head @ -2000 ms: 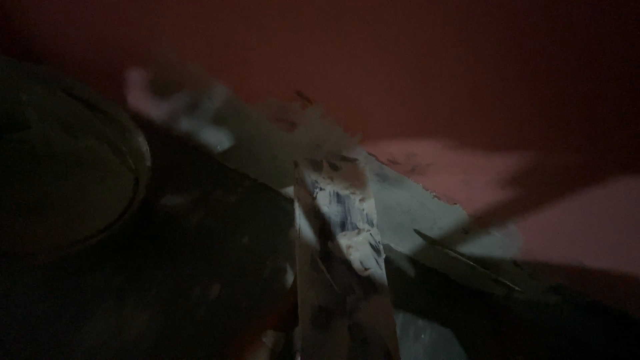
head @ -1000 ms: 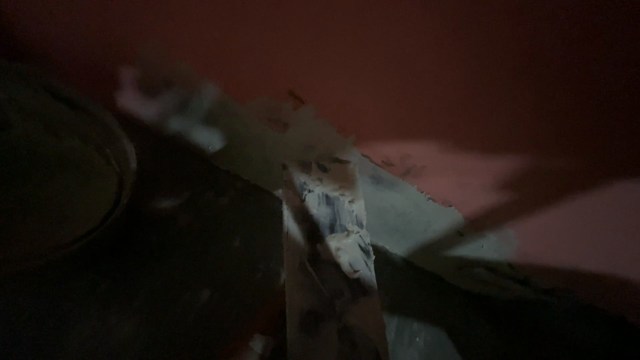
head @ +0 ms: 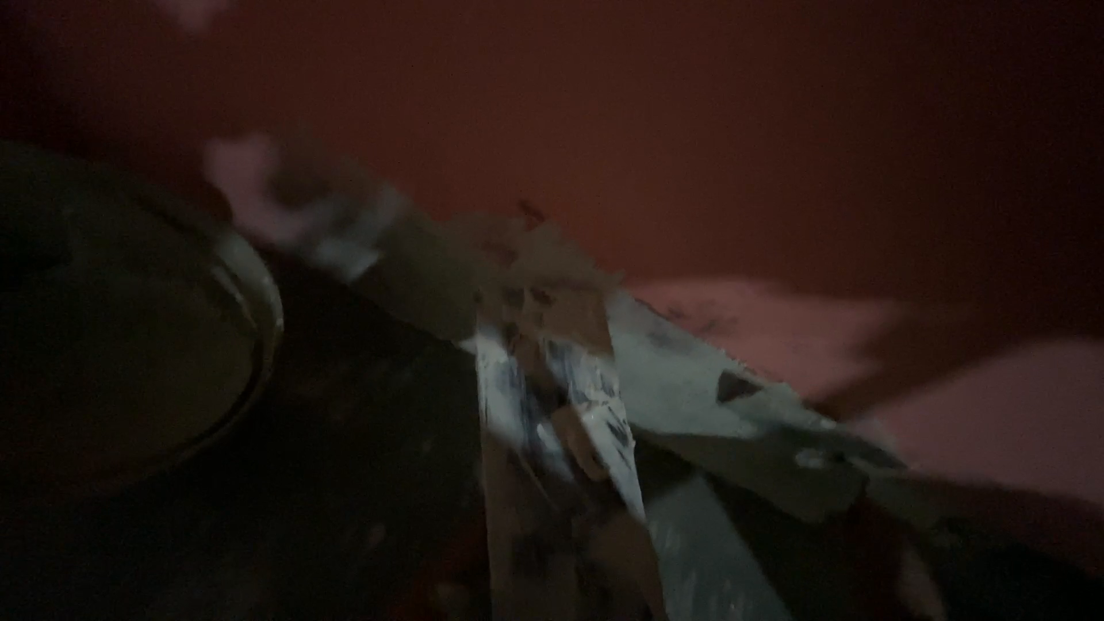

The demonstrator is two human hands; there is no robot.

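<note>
A flat strip or blade (head: 565, 483), smeared with white paste, rises from the bottom middle and meets the lower edge of a red wall (head: 733, 155). Pale grey, rough-edged material (head: 681, 371) runs diagonally along that edge, behind the strip. At its right end lies a dark, blurred shape (head: 811, 457) that I cannot identify. Neither my left hand nor my right hand can be made out. Small dim patches near the bottom are too dark to name, so what either hand holds or touches is hidden.
The rim of a round container (head: 272, 319) curves in from the left. Pink patches of light (head: 1009, 414) fall on the wall at the right, crossed by a dark shadow band. A grey, tapering surface (head: 711, 552) shows right of the strip. Deep shadow covers the lower area.
A dark, blurred shape now shows over the right part of the pale material, where one second ago none was plain. The light and shadow on the smeared strip have shifted.
</note>
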